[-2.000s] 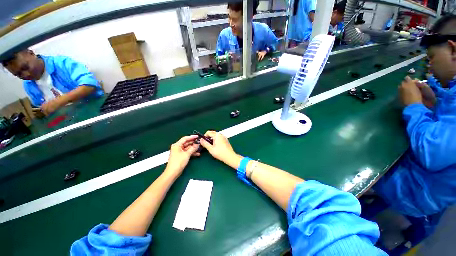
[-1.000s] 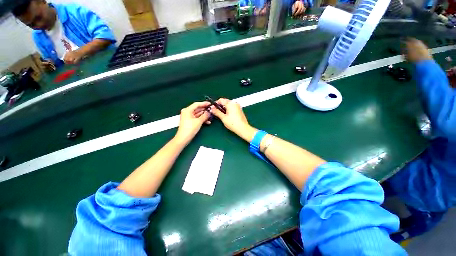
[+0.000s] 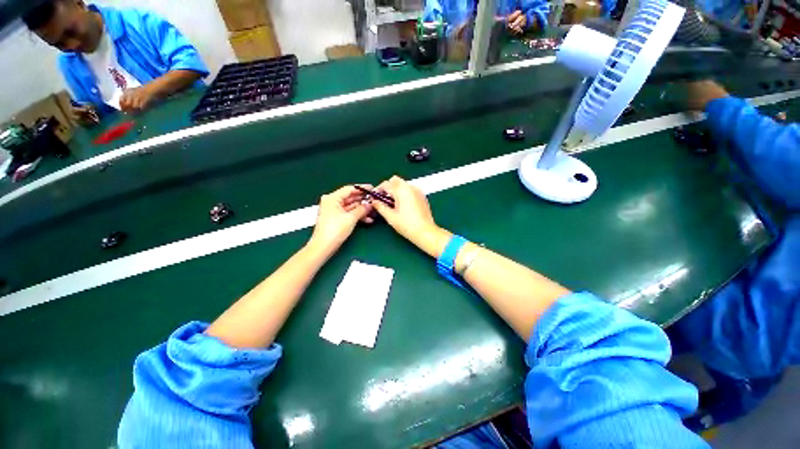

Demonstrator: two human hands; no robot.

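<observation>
My left hand [image 3: 338, 215] and my right hand [image 3: 405, 209] meet fingertip to fingertip above the bench, close to the white strip. My left fingertips hold a small dark unit [image 3: 367, 201], mostly hidden by the fingers. My right fingers hold a thin dark stick-like tool [image 3: 379, 195], perhaps tweezers, its tip over the unit. A blue band [image 3: 452, 253] and a thin bracelet are on my right wrist. White paper slips [image 3: 360, 303] lie overlapping on the green bench below my hands.
The green belt [image 3: 307, 153] beyond the white strip [image 3: 202, 241] carries spaced dark units [image 3: 418, 154]. A white fan [image 3: 559, 178] stands right of my hands. Across are a black gridded tray [image 3: 246, 86] and a person [image 3: 123, 57]. Another person's sleeve [image 3: 754, 140] reaches in at right.
Since one second ago, the belt units have shifted slightly left. Over two seconds the view has tilted down, and the right neighbour's arm has reached out toward the belt. My hands remain together.
</observation>
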